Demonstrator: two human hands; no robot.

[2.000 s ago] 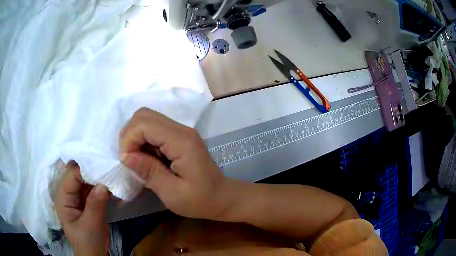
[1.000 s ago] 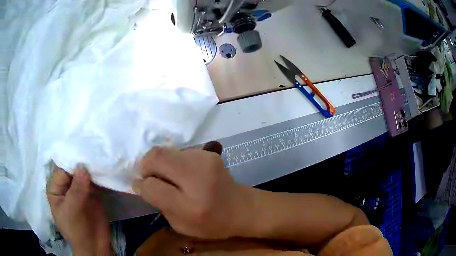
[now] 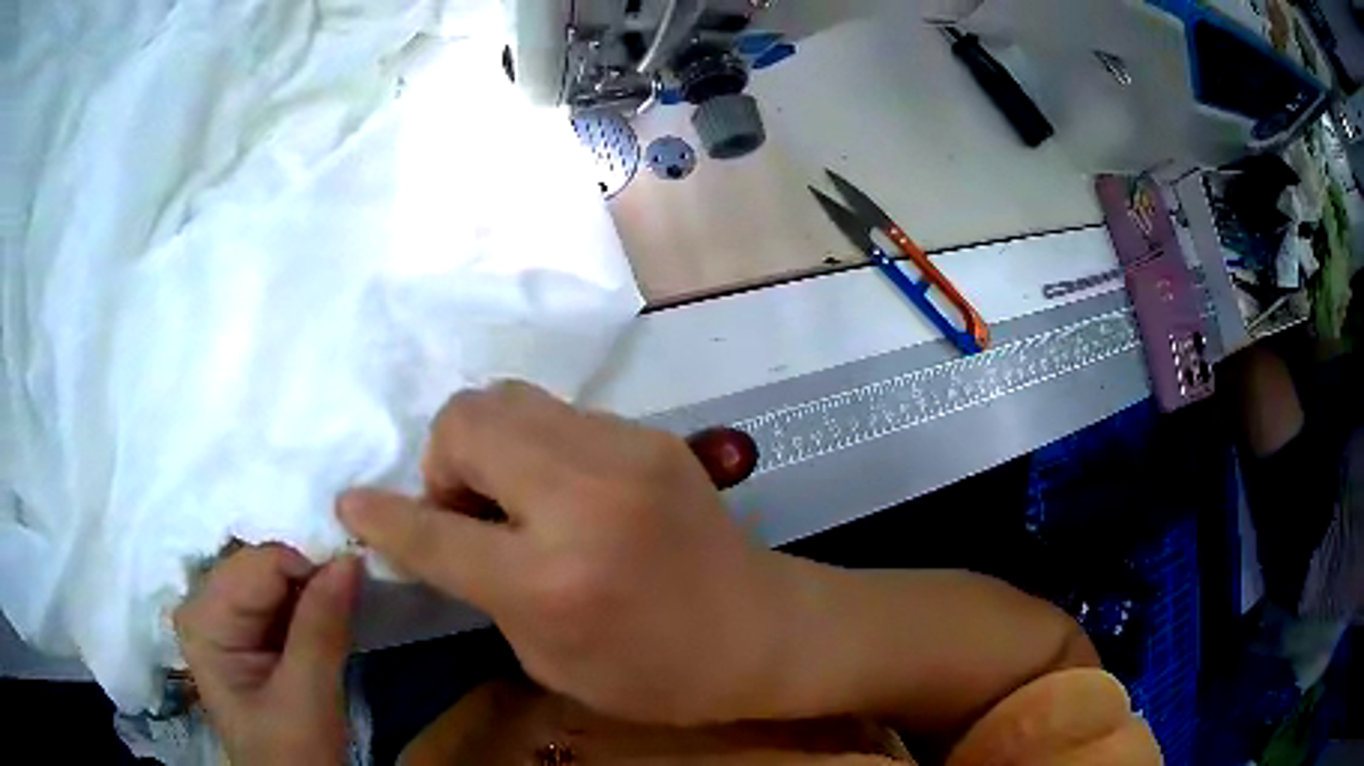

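A large white fabric [image 3: 225,299] covers the left side and hangs over the table's front edge. My left hand [image 3: 277,644] pinches its lower edge between thumb and fingers. My right hand [image 3: 584,539] is just right of it, fingers curled, a fingertip against the fabric by the left fingertips. A dark red rounded end [image 3: 726,455], like a tool handle, sticks out behind my right hand; it seems held in the curled fingers. Its other end is hidden or too small to tell.
The sewing machine's needle area [image 3: 636,75] is above the fabric. Open thread snips [image 3: 905,262], a black-handled tool [image 3: 999,87] and a purple plate [image 3: 1161,292] lie to the right. A ruler strip [image 3: 928,382] runs along the front edge.
Two seconds ago both hands pinched the fabric and no red end showed. It now sticks out behind my right hand, which has turned. My left hand has shifted slightly right.
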